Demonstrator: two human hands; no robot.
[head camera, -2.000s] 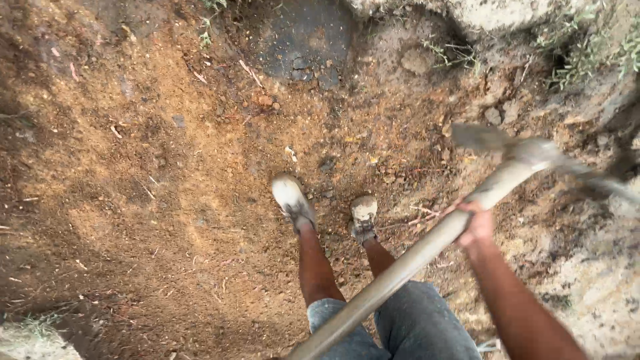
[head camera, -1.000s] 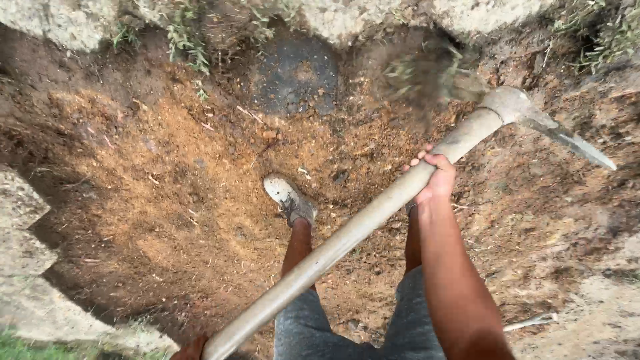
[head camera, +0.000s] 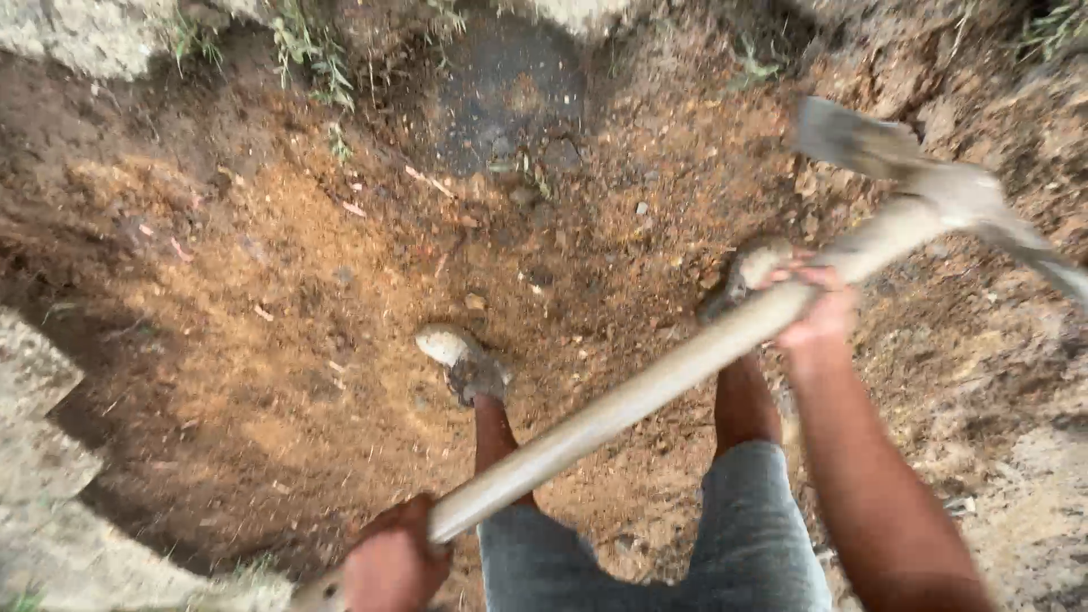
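Observation:
A mattock (head camera: 625, 408) with a pale wooden handle runs diagonally across the head view, from lower left to upper right. My left hand (head camera: 397, 552) is closed around the handle near its lower end. Farther up, below the head, my right hand (head camera: 816, 310) grips the same handle. The metal mattock head (head camera: 956, 195) is raised at the right, its broad blade towards the upper left and its narrower end towards the right edge, slightly blurred. Loose brown soil (head camera: 280, 340) lies beneath the tool.
My shoes stand apart on the soil, one (head camera: 450, 348) left, the other (head camera: 752, 263) partly behind my right hand. A dark round patch (head camera: 510, 93) lies at the top. Broken concrete edges (head camera: 42, 501) border the left, with weeds (head camera: 310, 55) along the upper bank.
My left hand has come fully into view on the handle. My right foot now shows farther right, the feet wider apart. The mattock head has turned, showing its broad blade.

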